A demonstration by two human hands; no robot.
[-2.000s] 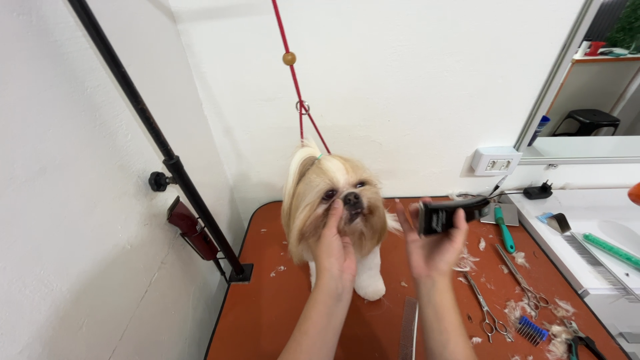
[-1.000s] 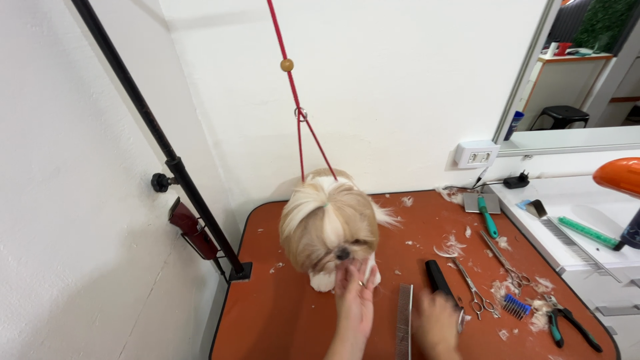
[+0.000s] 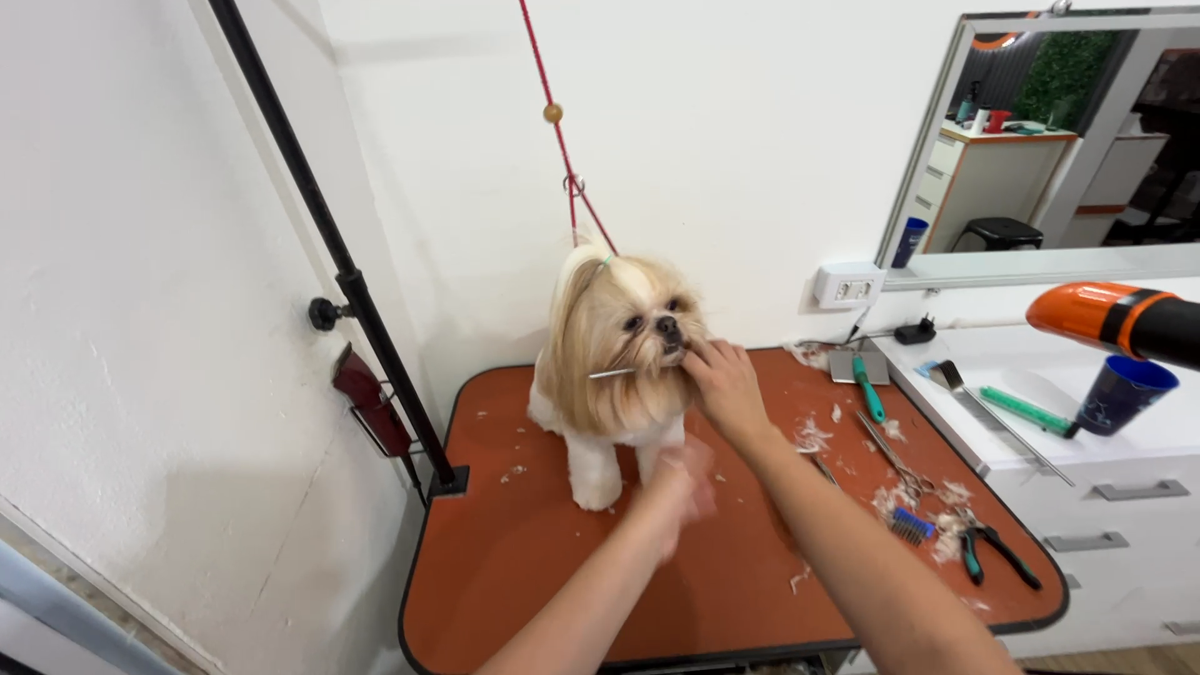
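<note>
A long-haired tan and white dog (image 3: pixel 614 394) is on the orange grooming table (image 3: pixel 525 600), its topknot tied, its face tilted up. My right hand (image 3: pixel 727 380) is at the side of its muzzle, fingers closed. From the beard on the other side sticks out the end of a thin metal comb (image 3: pixel 611 373), in line with my right fingers; its middle is hidden. My left hand (image 3: pixel 689 478) is blurred, low before the dog's chest and front legs; whether its fingers are apart is unclear. A red grooming loop (image 3: pixel 565 155) runs up from behind the head.
Scissors (image 3: pixel 895 455), a slicker brush (image 3: pixel 868 386), a blue-backed comb (image 3: pixel 911 525) and green-black pliers (image 3: pixel 998 553) lie right among hair clippings. A black post (image 3: pixel 319 211) with red clippers (image 3: pixel 370 403) stands left. An orange dryer nozzle (image 3: pixel 1087 314) overhangs the white counter (image 3: pixel 1022 441).
My right hand has risen from the table to the dog's muzzle. My left hand has left the chin and is lower. The dog's face has lifted, and a metal comb end shows at its beard.
</note>
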